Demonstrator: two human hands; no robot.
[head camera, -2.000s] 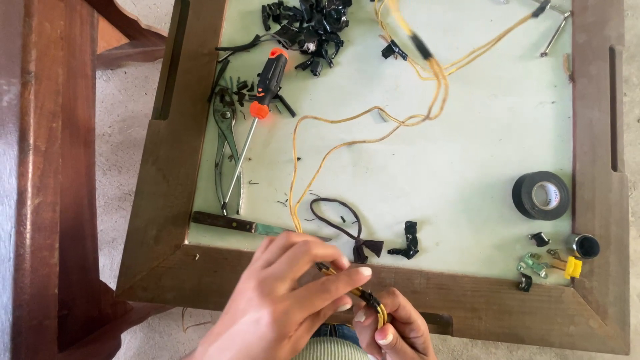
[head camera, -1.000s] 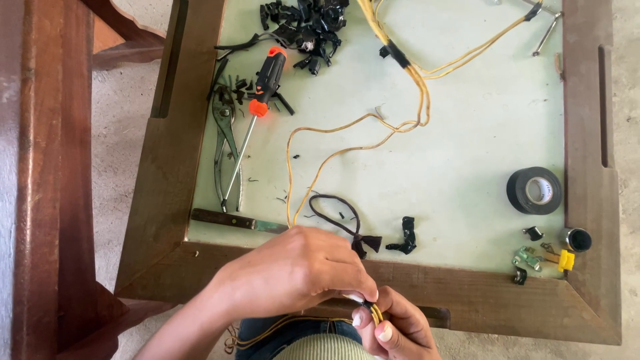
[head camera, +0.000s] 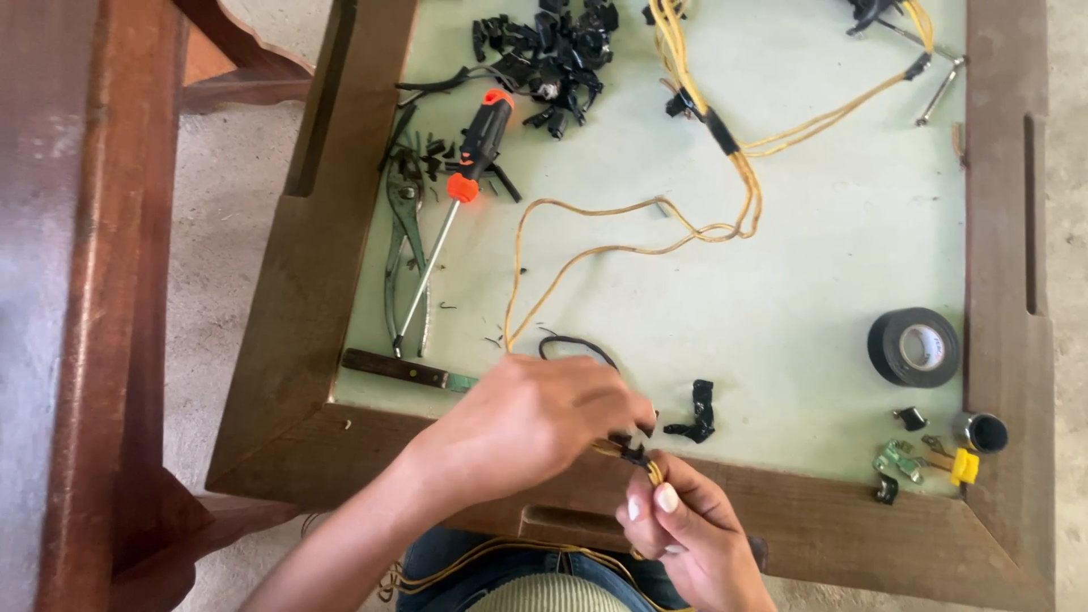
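Observation:
Yellow wires (head camera: 654, 473) are pinched between the thumb and fingers of my right hand (head camera: 684, 518), near the table's front edge. Black tape (head camera: 631, 453) is wrapped around them just beyond those fingertips, with a loose bit standing up. My left hand (head camera: 544, 416) is beside this tape, its fingertips at a small dark piece; its thumb is hidden, so its grip is unclear. From behind the left hand, two yellow wires (head camera: 597, 249) run up the table to a taped bundle (head camera: 721, 132). A black cord loop (head camera: 578, 339) and a crumpled tape strip (head camera: 702, 412) lie close by.
To the left lie a screwdriver (head camera: 482, 140), slip-joint pliers (head camera: 406, 229) and a wooden-handled knife (head camera: 395, 368). Black tape scraps (head camera: 552, 64) are heaped at the back. Right are a tape roll (head camera: 914, 347), a metal socket (head camera: 986, 433) and a yellow connector (head camera: 964, 467). A raised wooden frame (head camera: 807, 510) borders the table.
My left hand has lifted off the wires held in my right hand and moved slightly left. The tape there now shows a raised loose bit. My right hand has stayed on the wires.

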